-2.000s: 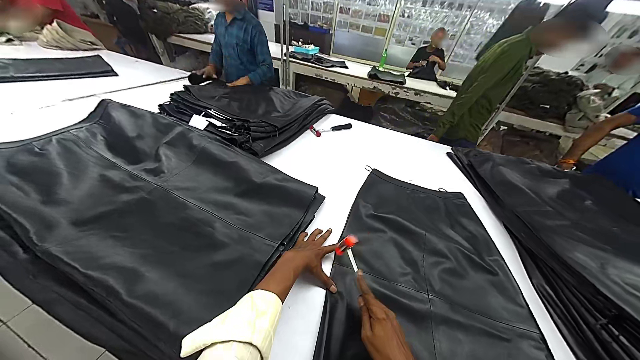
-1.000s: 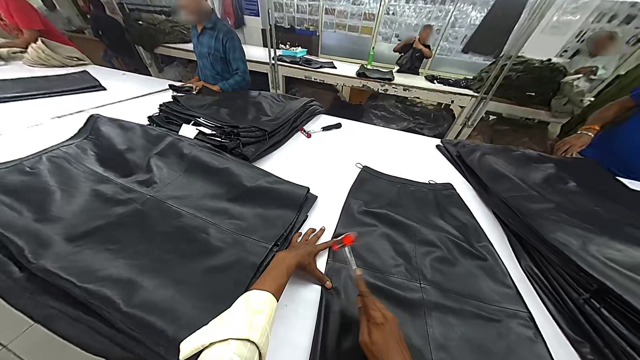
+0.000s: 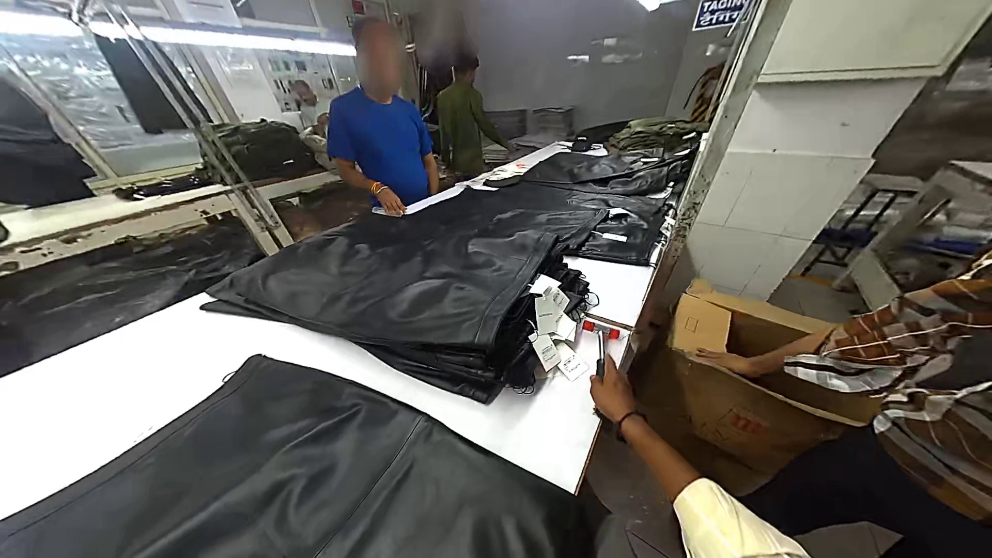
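My right hand (image 3: 612, 391) is closed around the handle of a small hammer (image 3: 601, 349) with red faces. The hammer's head is at the white table's (image 3: 558, 434) right edge, beside white paper tags (image 3: 546, 314) hanging from a stack of black leather-like skirts (image 3: 403, 279). Another black skirt (image 3: 310, 465) lies flat in the foreground, apart from the stack. My left hand is out of view.
A cardboard box (image 3: 759, 411) stands right of the table, with a plaid-sleeved person's hand (image 3: 728, 361) at its rim. Across the table stands a person in blue (image 3: 380, 147). More black garments (image 3: 620, 225) lie farther along, near a pillar (image 3: 736, 217).
The view has swung far to the right. My right hand has moved with the hammer from the single skirt to the table's edge by the tags. My left hand has left the view.
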